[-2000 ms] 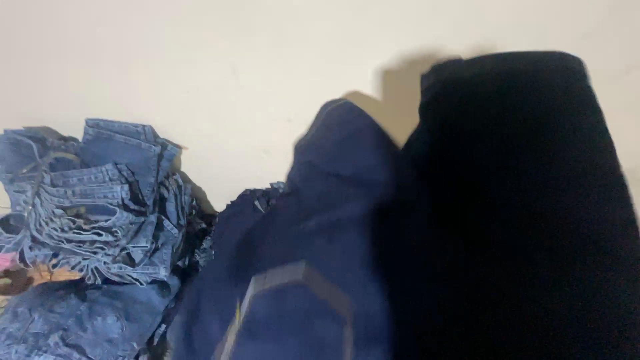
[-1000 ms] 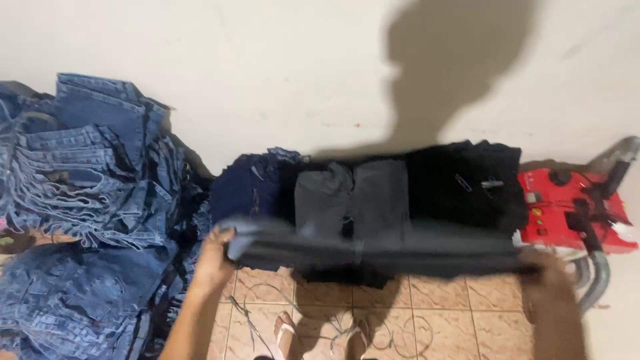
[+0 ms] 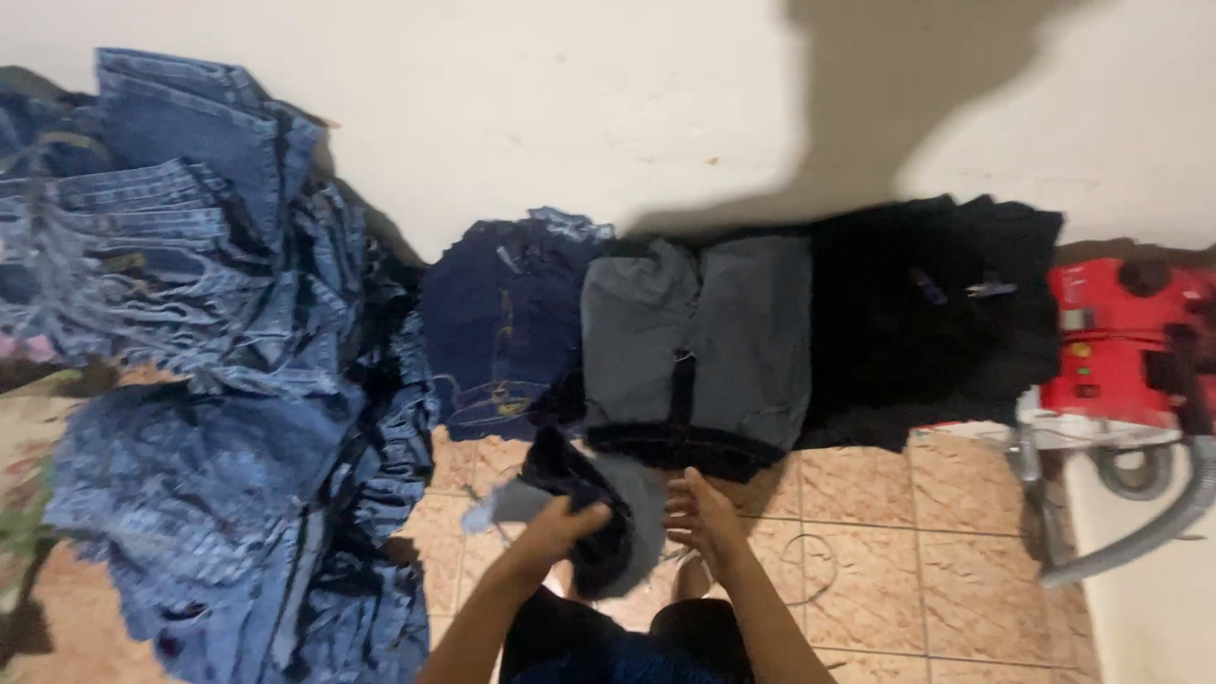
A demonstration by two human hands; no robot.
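Observation:
My left hand (image 3: 560, 532) grips a bunched grey and black garment (image 3: 632, 522) in front of my legs. Just right of it, my right hand (image 3: 701, 521) has its fingers apart and holds nothing. Beyond both hands lies a grey garment (image 3: 750, 332), spread flat with its dark waistband toward me. Navy denim (image 3: 484, 323) lies to its left with loose yellow thread on it. Black garments (image 3: 874, 332) lie to its right, and two small tools (image 3: 991, 289), too blurred to name, rest on top.
Blue denim garments (image 3: 190, 218) are heaped at the left, with more denim (image 3: 199, 475) hanging below. A red machine (image 3: 1111, 342) with a grey hose (image 3: 1149, 551) stands at the right. Loose thread (image 3: 807, 570) lies on the tiled floor (image 3: 988, 589), and a pale wall (image 3: 570, 114) rises behind.
One second ago both hands held a grey garment stretched wide. Now the hands are close together, the left on a bunched garment and the right off it. The view has shifted greatly since the first frame.

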